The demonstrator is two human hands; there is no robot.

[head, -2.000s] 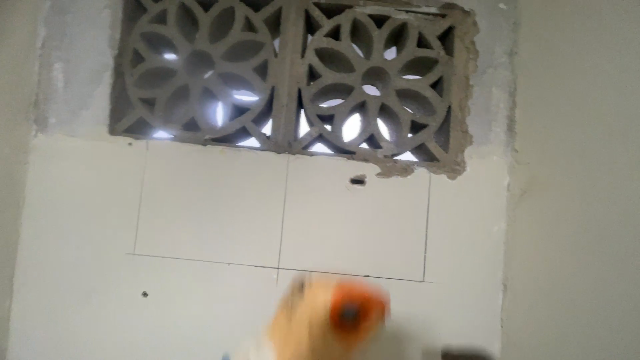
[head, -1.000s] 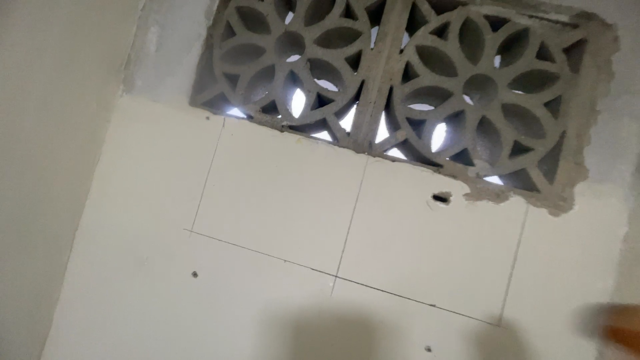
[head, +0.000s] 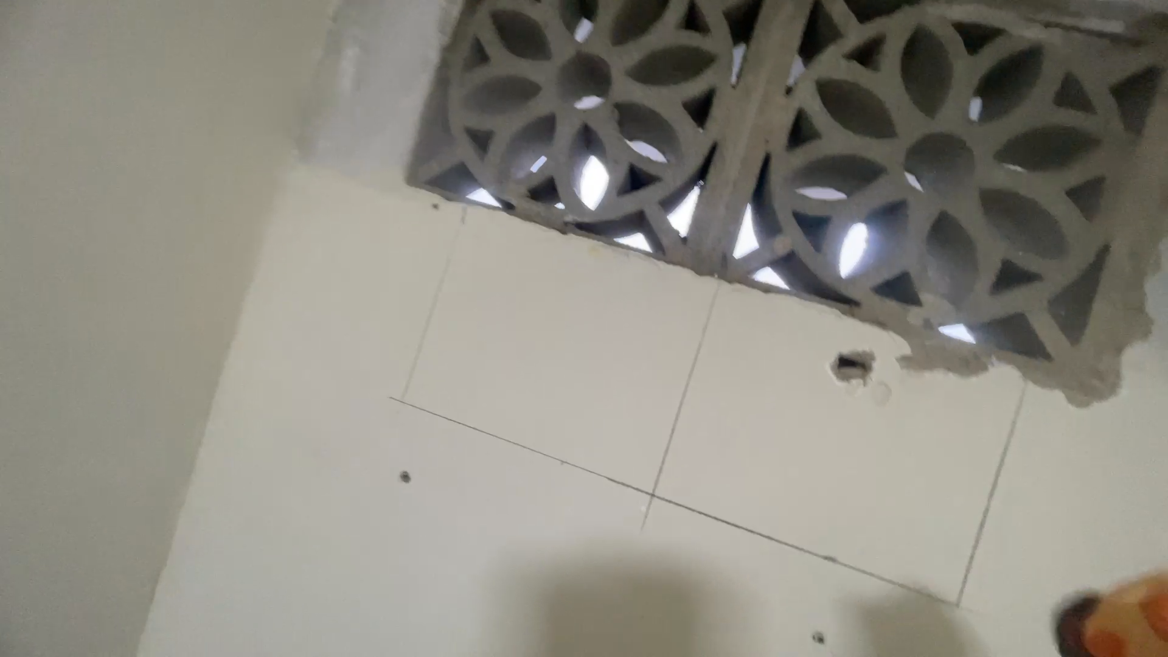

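At the lower right edge is a blurred tan and orange shape with a dark end, which looks like part of my right hand (head: 1127,620), perhaps gloved. Its fingers are cut off by the frame, and whether it holds the dark piece cannot be told. It is nearest the lower right of the pale wall (head: 547,356), which bears thin pencil lines (head: 678,392) forming two adjoining boxes. Right above them sit two grey concrete ventilation blocks (head: 744,137) with flower-shaped openings, light coming through. My left hand is not in view.
A ragged hole (head: 853,366) lies inside the right box, just under the blocks. Small dark holes mark the wall at left (head: 405,476) and at the bottom (head: 818,637). Rough mortar (head: 1090,379) edges the right block. A side wall (head: 119,274) stands at left. Soft shadows fall low down.
The blurred tan and orange shape, at the bottom middle two seconds ago, is now at the lower right edge. The view has tilted and shifted, and the blocks appear larger and nearer.
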